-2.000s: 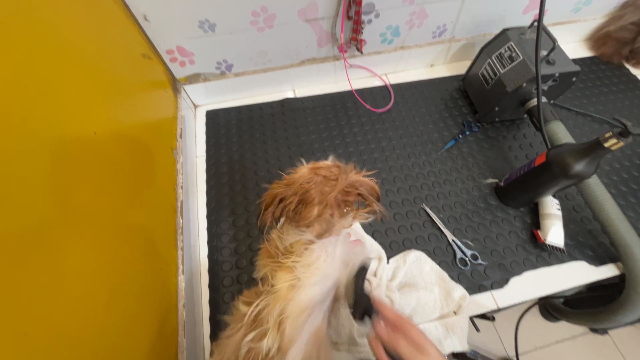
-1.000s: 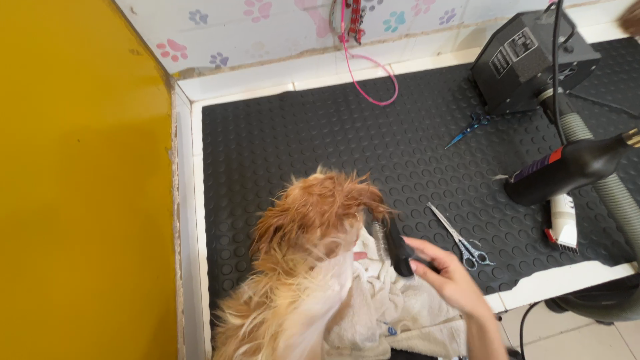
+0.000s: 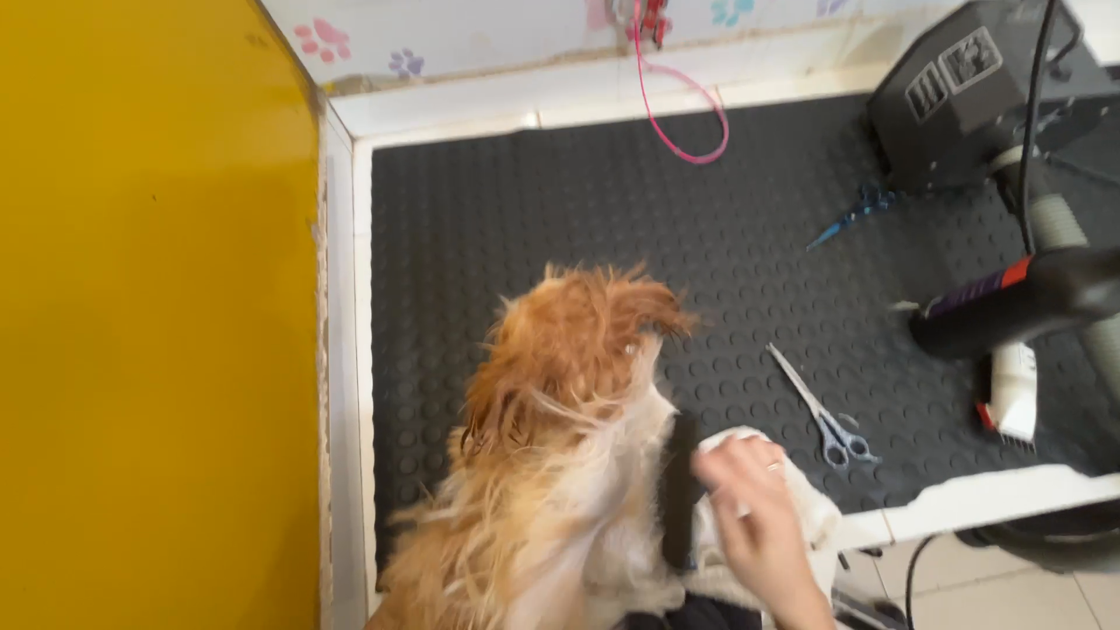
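A long-haired dog [image 3: 560, 376], tan and reddish with a pale side, is on the black studded rubber mat [image 3: 490, 201] at the lower centre. My right hand [image 3: 757, 507] is closed on a blurred black grooming brush [image 3: 678, 490], held against the dog's pale side. A white towel [image 3: 814, 499] is bunched behind and under the hand. Steel scissors [image 3: 822, 411] rest on the mat to the right of the towel. My left hand is not in view.
A yellow panel [image 3: 157, 306] stands at the left. A pink loop [image 3: 724, 131] hangs by the back wall. Toward the right are blue scissors [image 3: 849, 220], a black dryer unit [image 3: 971, 96] with a ribbed hose [image 3: 1057, 220], a black bottle [image 3: 1006, 302] and a white hair clipper [image 3: 1015, 394].
My right hand and the brush have moved from beside the dog's head back along its pale side, toward me, since one second ago.
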